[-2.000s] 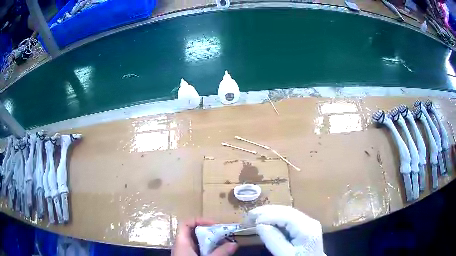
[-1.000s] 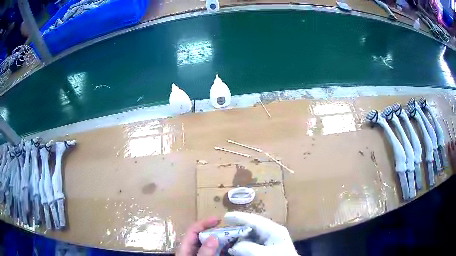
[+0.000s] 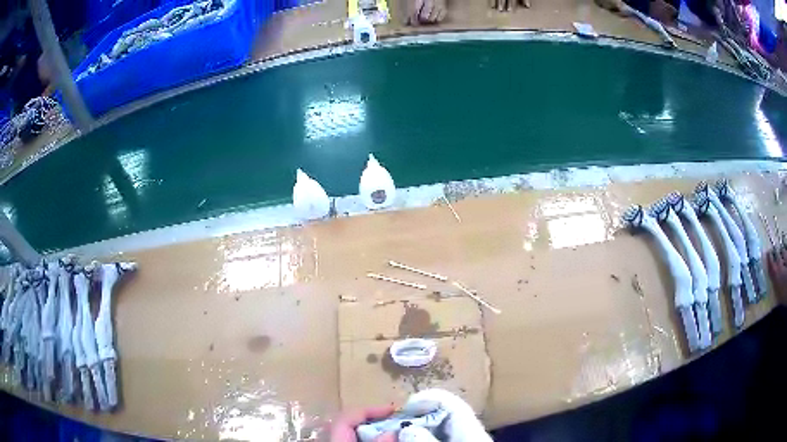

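My left hand (image 3: 349,426), bare and cut off by the bottom edge, holds a white moulded leg (image 3: 388,426) at its end near the bench's front edge. My right hand (image 3: 449,416), in a white knitted glove, is closed around the same piece from the right; its fingers hide much of it. Dark marks show on the piece between the hands. I cannot see a stick in the glove. Just beyond the hands, a white oval dish (image 3: 413,351) stands on a stained cardboard mat (image 3: 362,380).
Several legs lie side by side at left (image 3: 103,328) and at right (image 3: 677,268). Loose swabs (image 3: 407,281) lie behind the mat. Two white bottles (image 3: 377,183) stand by the green belt (image 3: 500,104). A blue crate (image 3: 173,52) and another person's hands (image 3: 425,10) are beyond it.
The gloved hand has come in over the piece; the stick seen at its fingertips two seconds ago no longer shows. The view has tilted up, bringing in another person's hands across the belt.
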